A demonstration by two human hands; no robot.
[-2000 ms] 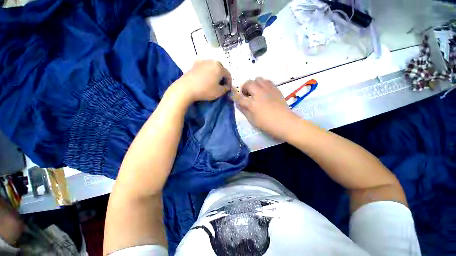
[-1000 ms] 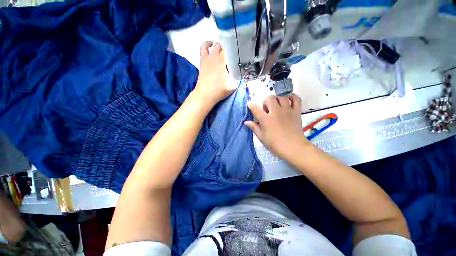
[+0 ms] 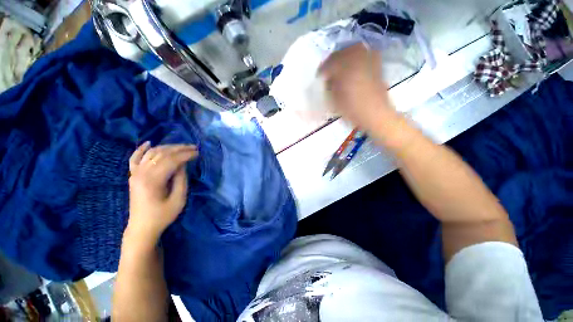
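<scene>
The blue denim garment (image 3: 245, 170) lies left of and in front of the sewing machine, its paler inner side up near the lit needle area (image 3: 242, 116). Its upper edge reaches the presser foot area; whether the foot is down cannot be told. My left hand (image 3: 157, 182) rests on the garment beside the puckered gathers (image 3: 100, 201), fingers apart and nothing seen in it. My right hand (image 3: 358, 82) is blurred over the white label pile (image 3: 301, 63), away from the garment; its fingertips and anything in them cannot be made out.
Thread snips (image 3: 345, 153) with orange and blue handles lie on the table front, below my right hand. A black item (image 3: 386, 23) lies behind the white pieces. Checked fabric scraps (image 3: 499, 66) are at the table's right edge. More dark-blue cloth (image 3: 534, 163) is heaped below table level at right.
My right hand has left the needle area and moved right to the label pile. My left hand has come back from the needle onto the garment. The view has turned and shifted.
</scene>
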